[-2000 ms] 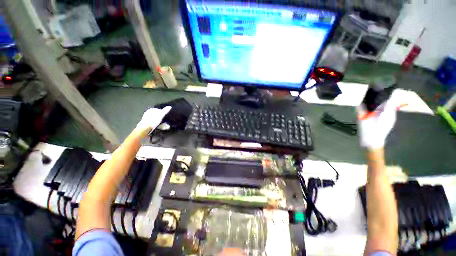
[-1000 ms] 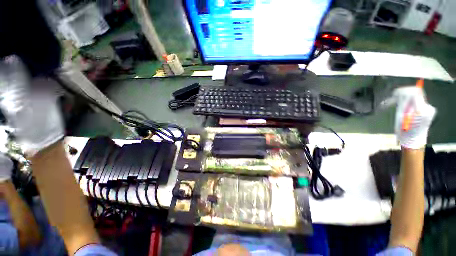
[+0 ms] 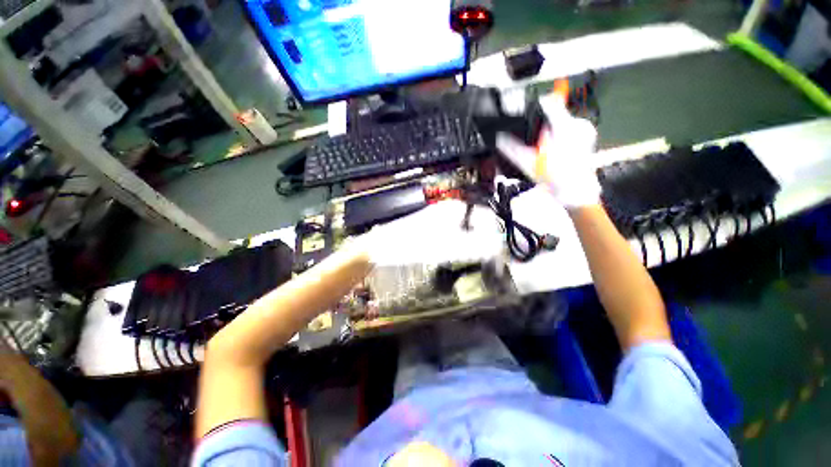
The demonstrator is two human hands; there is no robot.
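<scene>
My left hand (image 3: 437, 235), white-gloved and blurred, is over the front part of the test fixture (image 3: 374, 315); its fingers and anything in them cannot be made out. A black power adapter (image 3: 384, 205) lies on the rear plate, just behind that hand. My right hand (image 3: 569, 164), also gloved, holds a thin orange stick (image 3: 544, 155) right of the fixture. A blurred dark object, perhaps an adapter (image 3: 497, 114), is beside its fingers; whether it is held is unclear. A black power cord (image 3: 519, 233) lies looped between the fixture and the right adapter row.
Rows of black adapters (image 3: 205, 292) stand left and also at right (image 3: 692, 182), cords hanging in front. Behind are a keyboard (image 3: 387, 146), a lit monitor (image 3: 364, 46), a red-lit device (image 3: 472, 16) and a small black tray (image 3: 523, 61). A person's arm (image 3: 36, 401) shows lower left.
My left hand has come from the far left onto the fixture. My right hand has moved left, towards the keyboard's right end. The view has turned and tilted.
</scene>
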